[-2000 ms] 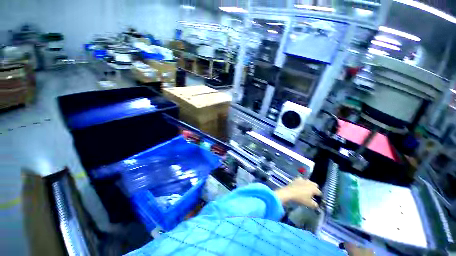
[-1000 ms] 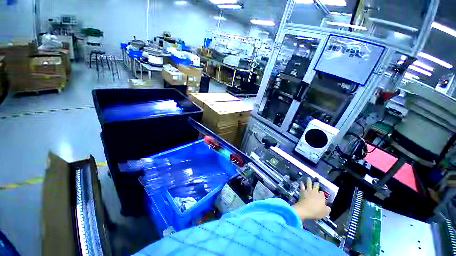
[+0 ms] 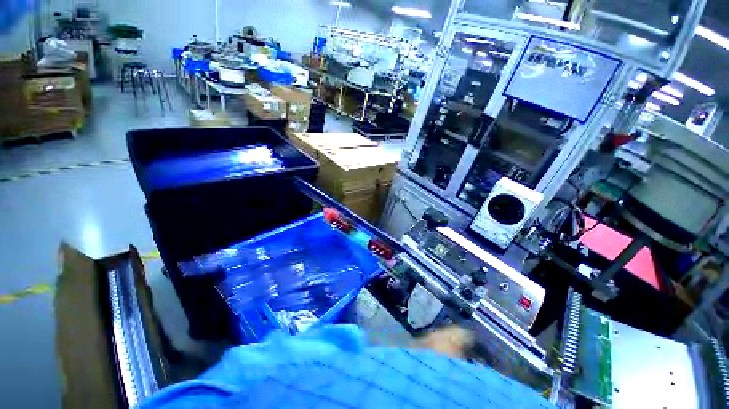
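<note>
My left hand [image 3: 449, 341] is blurred at the bottom centre, partly behind its blue sleeve; whether it holds anything cannot be told. It is just below the feed rail [image 3: 511, 335]. The grey control box [image 3: 487, 272] with a red button lies behind the rail. My right hand is out of the picture. The white sloped plate [image 3: 651, 363] with a green strip [image 3: 604, 351] along its left side is at the lower right, beside a ridged comb-like edge [image 3: 571, 331].
A blue bin [image 3: 340, 307] of clear tubes stands left of the rail, with stacked black crates [image 3: 216, 188] behind it. A long open carton [image 3: 80, 327] is at far left. Closed cartons [image 3: 352, 164], a white fan box [image 3: 507, 211] and a pink-red tray [image 3: 619, 249] are farther back.
My left hand has moved off the control box, down and to the left, uncovering the red button. My right hand, partly visible at the bottom right two seconds ago, is out of view.
</note>
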